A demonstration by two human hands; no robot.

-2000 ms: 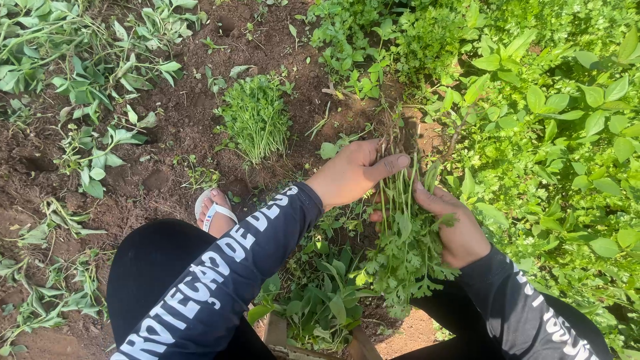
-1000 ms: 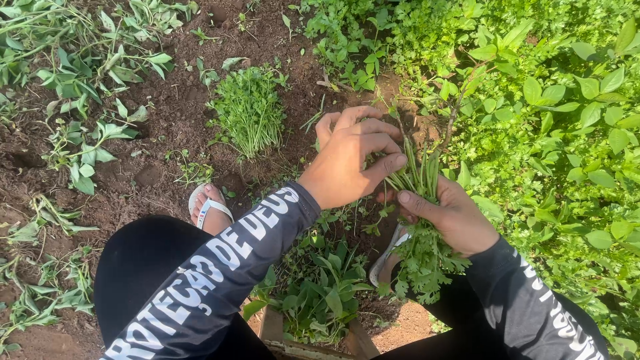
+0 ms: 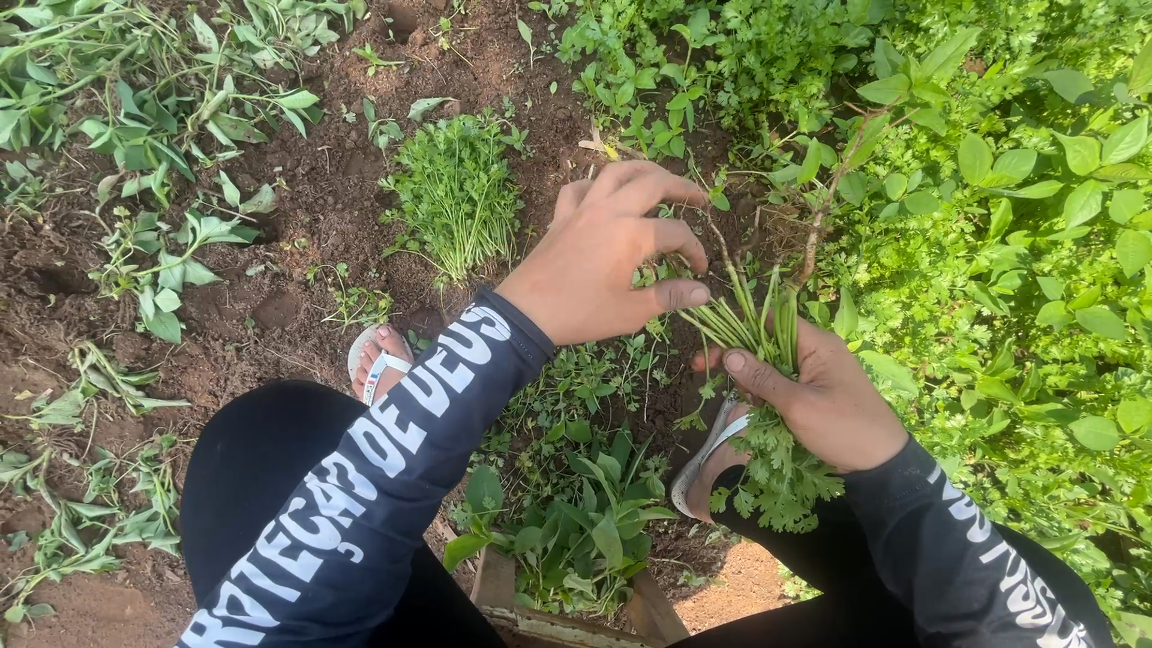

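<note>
My right hand (image 3: 823, 387) is closed around the stems of a bunch of leafy herbs (image 3: 783, 468), which look like cilantro or parsley; the leaves hang below and the stem ends point up and left. Just left of those stem ends, my left hand (image 3: 621, 247) is held with its fingers apart and curled, and nothing shows in it. Its thumb tip is close to the stems; whether it touches them I cannot tell. Another bunch of the same herb (image 3: 459, 193) lies on the soil, left of my left hand.
A dense bed of herbs and broad-leaved plants (image 3: 1008, 297) grows on the right. Wilted uprooted plants (image 3: 153, 117) lie on the soil at left. Between my knees is a wooden crate (image 3: 576, 627) holding leafy greens (image 3: 585, 522). My sandalled feet (image 3: 382, 360) stand on either side.
My left hand has come off the bunch, up and left of the stems, and its fingers have spread. My right hand has kept its hold on the herbs.
</note>
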